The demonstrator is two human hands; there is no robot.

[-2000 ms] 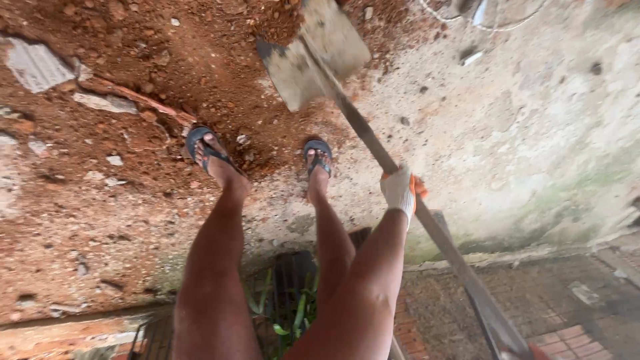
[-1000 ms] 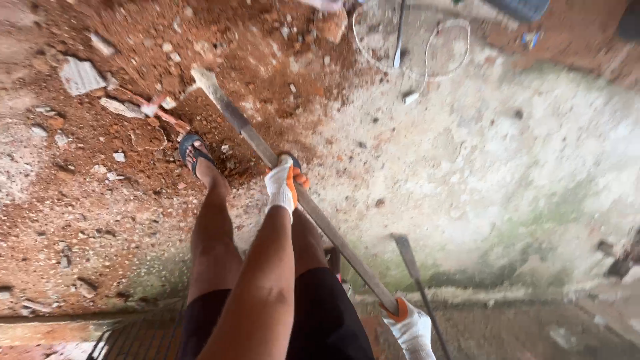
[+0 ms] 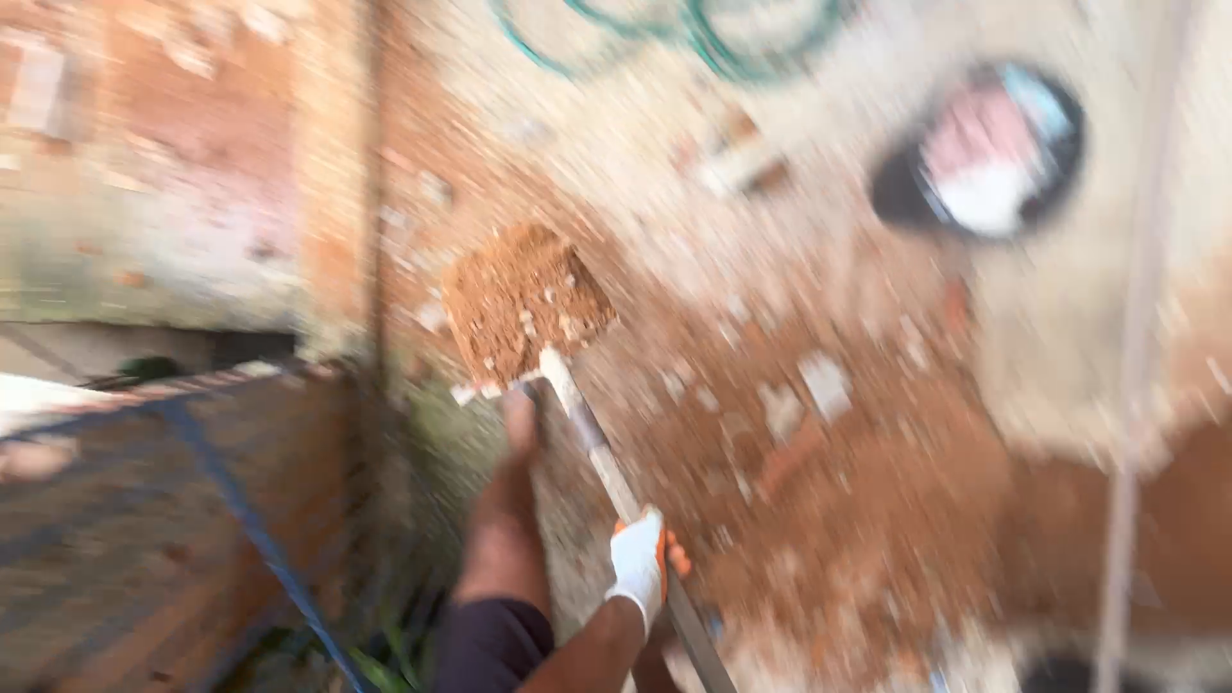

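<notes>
My left hand (image 3: 639,558), in a white glove with orange on the palm side and fingers, is closed around the long shaft (image 3: 608,481) of a shovel. Reddish-brown soil with small pale stones (image 3: 529,298) covers the square blade, which lies ahead of my hand and up to the left. Below the blade, part of a foot (image 3: 521,414) shows beside the shaft's socket. The shaft runs out at the bottom edge, and my right hand is out of view.
Loose soil and rubble (image 3: 818,481) spread to the right. A dark bucket (image 3: 1068,144) with pink, white and blue contents stands upper right, near a green hose (image 3: 722,58). A wall edge (image 3: 371,192) and a blue bar (image 3: 250,520) are at left.
The shovel blade now bears soil; two seconds ago its face showed mostly bare. My right hand, on the shaft's rear part one second ago, has left the view. The view has swung strongly.
</notes>
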